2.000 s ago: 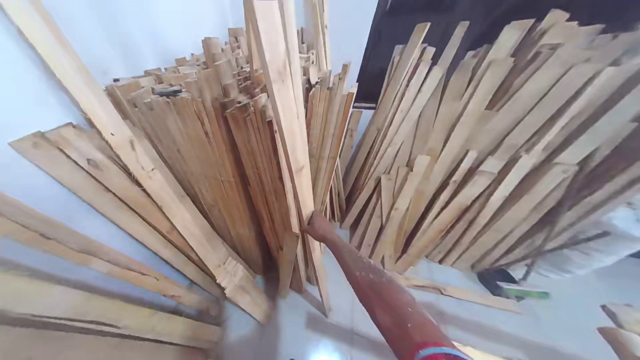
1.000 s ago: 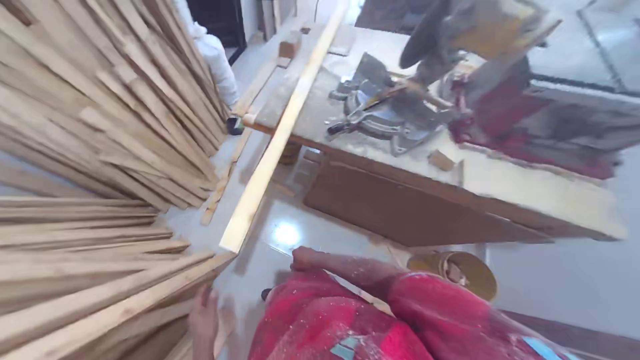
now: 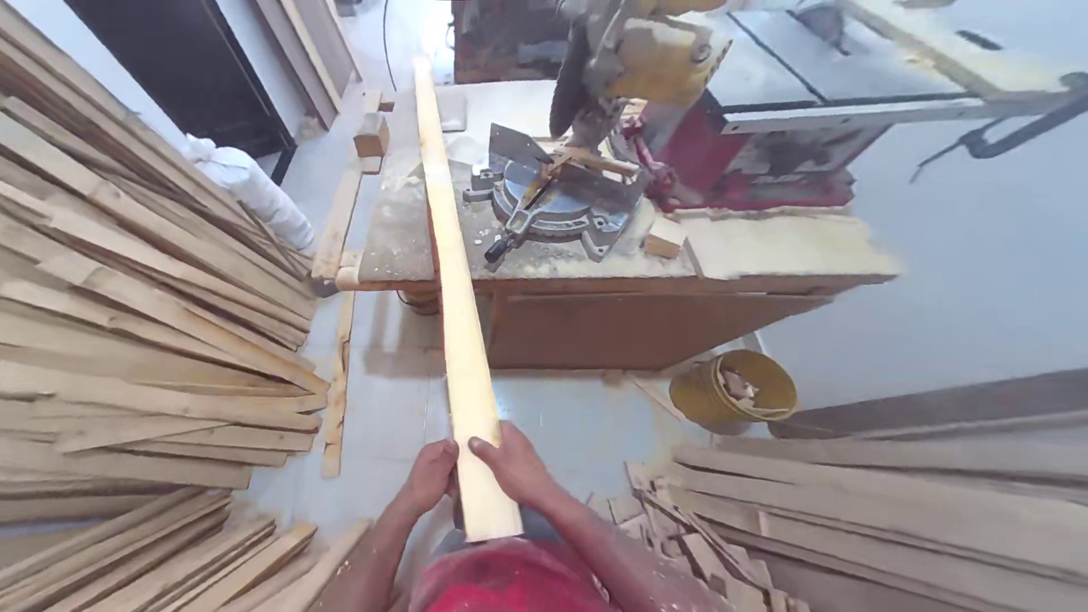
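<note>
A long wooden board [image 3: 463, 306] runs from my waist out over a workbench [image 3: 395, 246], left of a miter saw [image 3: 561, 195]. Near the board's close end, my left hand [image 3: 432, 476] grips its left edge. Across from it my right hand [image 3: 512, 463] holds the right edge, its thumb on the upper face. Fingers beneath the board are hidden. The saw's yellow motor housing [image 3: 659, 59] is raised above its round base, where a small wood piece lies at the fence.
Planks [image 3: 153, 306] lean in a dense stack at left; more boards [image 3: 892, 510] and offcuts lie at lower right. A yellow bucket [image 3: 735, 391] with scraps stands by the bench. Wood blocks [image 3: 371, 136] sit at the bench's left, a white sack [image 3: 255, 191] beyond. A red table saw [image 3: 748, 161] stands behind.
The view has swung from the plank stacks to the bench. Both hands now hold the long board, which one second ago lay farther left with my right hand off it.
</note>
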